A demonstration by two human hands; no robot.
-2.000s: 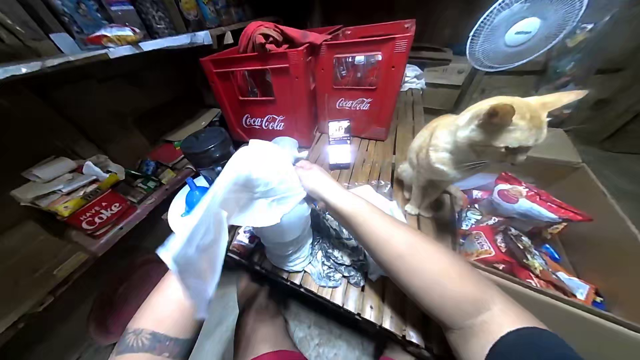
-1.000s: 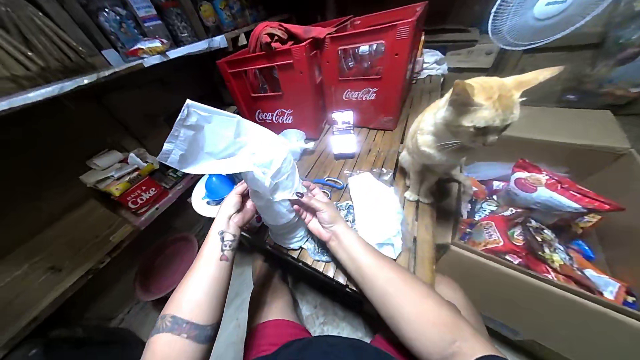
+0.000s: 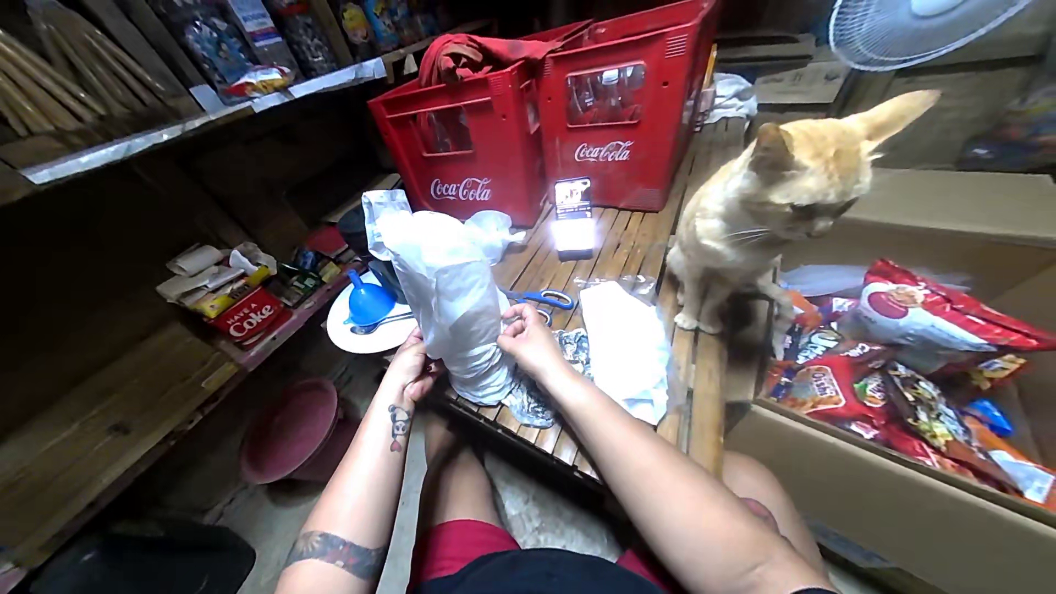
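A translucent white plastic bag (image 3: 450, 289) stands upright around a bulky thing on the slatted bamboo bench, its loose top folding to the upper left. My left hand (image 3: 410, 371) grips the bag's lower left side. With its fingertips, my right hand (image 3: 526, 337) pinches the right side. What is inside the bag is hidden. Blue-handled scissors (image 3: 551, 299) lie behind my right hand. Crumpled clear plastic (image 3: 530, 404) lies under my right wrist, and a stack of white bags (image 3: 624, 351) is to its right. A blue funnel (image 3: 369, 301) rests on a white plate or lid (image 3: 340, 330).
Two red Coca-Cola crates (image 3: 487, 157) stand at the back, with a lit phone (image 3: 573, 219) before them. An orange cat (image 3: 767, 190) sits at the bench's right edge, beside a cardboard box (image 3: 891, 478) of snack packs. Shelves (image 3: 289, 89) line the left; a pink basin (image 3: 290, 431) is below.
The bag's top, held out toward the lower left at first, now stands up above my hands. My left hand has come to the bag's lower left side.
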